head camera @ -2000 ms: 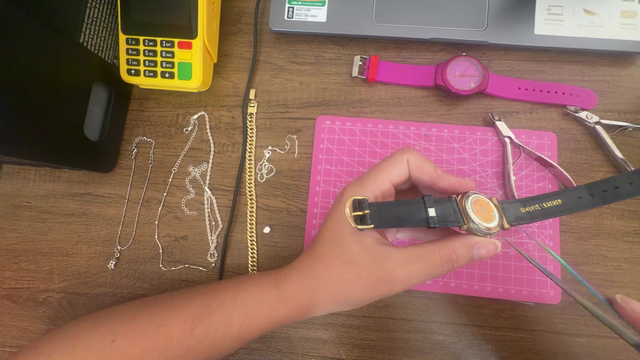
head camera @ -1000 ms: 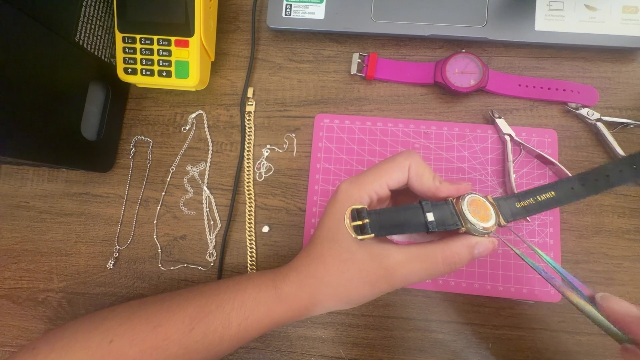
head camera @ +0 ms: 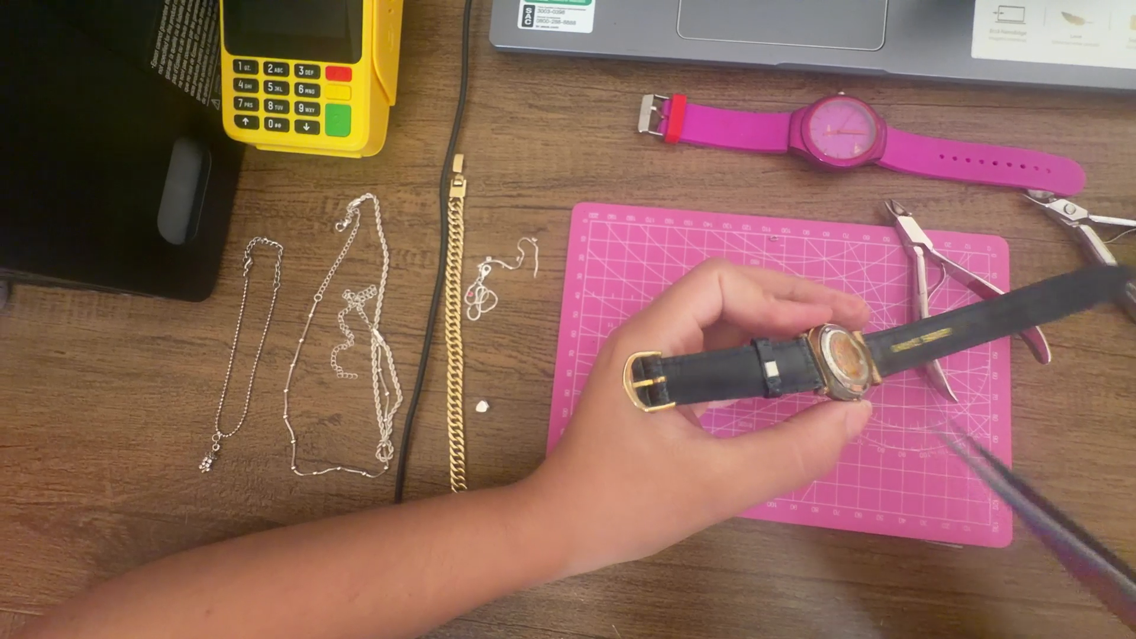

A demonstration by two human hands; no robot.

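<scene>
My left hand holds a wristwatch by its round case between thumb and fingers, over a pink cutting mat. The round back side of the case faces up, gold and silver toned; its detail is blurred. A black strap with a gold buckle extends left, and the other strap half extends right, over metal nippers on the mat. Blurred tweezers enter from the lower right, their tips apart from the watch. My right hand is out of view.
A magenta watch, a second plier-like tool and a laptop lie beyond the mat. To the left are a gold chain, silver chains, a black cable, a yellow card terminal and a black object.
The tweezers have moved away from the watch case, toward the lower right. My right hand, partly visible before at the right edge, has left the view. The watch has tilted a little in my left hand.
</scene>
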